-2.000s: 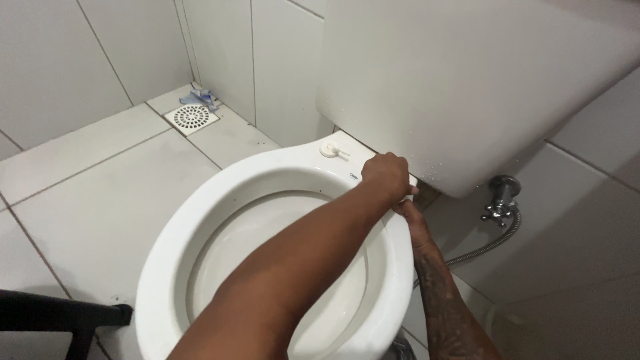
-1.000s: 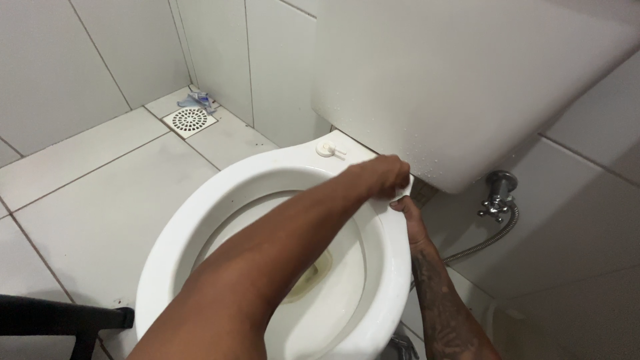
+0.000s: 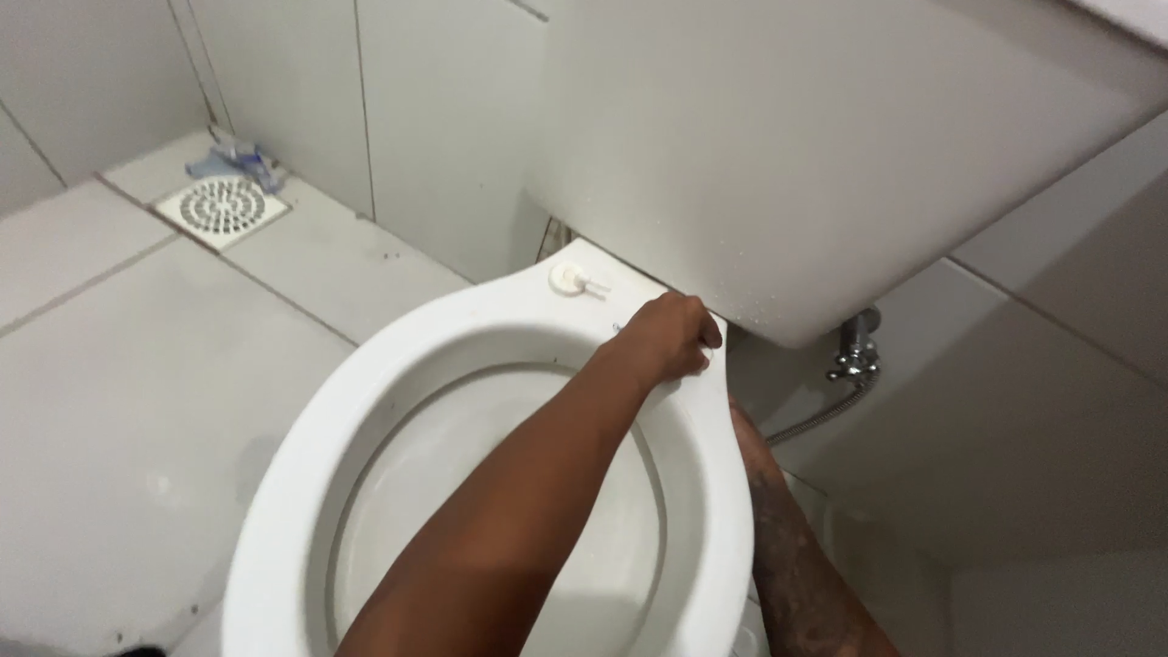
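The white ceramic toilet bowl point(image 3: 283, 511) has no seat on its rim. My left hand point(image 3: 673, 336) reaches across the bowl, its fingers curled down on the rear right corner of the rim; whatever lies under the fingers is mostly hidden. On the rear left corner sits a white plastic seat-hinge fitting point(image 3: 570, 279) with two thin prongs. Below the right side of the rim is my right hand point(image 3: 745, 433), with only its edge and the wrist in sight. The rim hides its fingers.
A white cistern point(image 3: 776, 164) overhangs the back of the bowl. To the right, a chrome valve point(image 3: 856, 347) feeds a flexible metal hose point(image 3: 817, 422). A square floor drain point(image 3: 222, 208) and a crumpled blue-and-white wrapper point(image 3: 239, 164) lie at the far left, by the tiled wall.
My right hand has gone from the rear right corner of the rim to below it, its fingers now out of sight. My left hand stays at that corner.
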